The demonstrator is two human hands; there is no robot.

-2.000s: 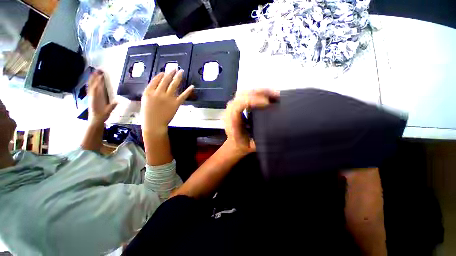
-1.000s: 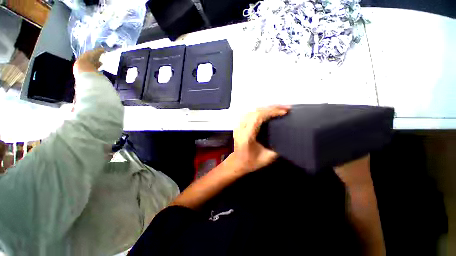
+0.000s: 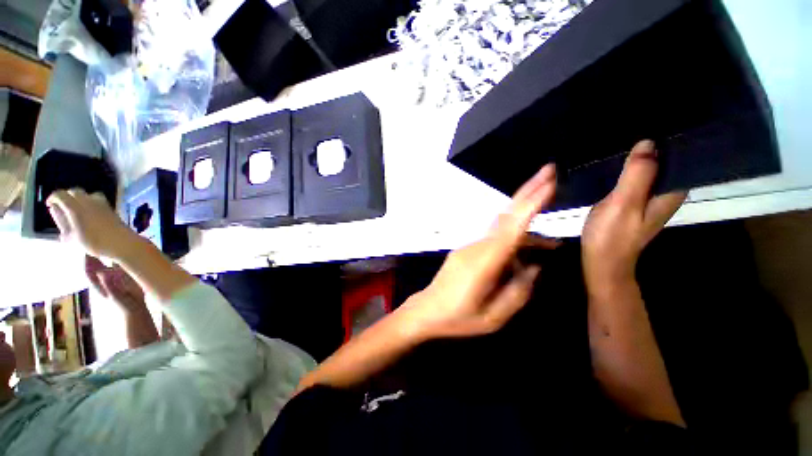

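A large black box [image 3: 623,98] with plain faces stands at the right of the white table, up to its front edge. A thin seam line runs along its near side. My left hand [image 3: 485,276] is just before the box's near left part, fingers spread, one fingertip at its lower edge. My right hand [image 3: 623,209] has its fingers apart, with one fingertip against the near face. Neither hand is wrapped around the box. The box's inside and far side are hidden.
Three black inserts with white devices [image 3: 331,158] stand in a row at centre left. A black insert with a dark hole [image 3: 142,214] is beside them. A cable pile [image 3: 481,44] lies behind. A neighbour's hand [image 3: 85,218] reaches over a black box at far left.
The black box has moved from between my hands over the table's edge up onto the table. My left hand has let go. The neighbour's hand has moved down, and the dark-holed insert now shows.
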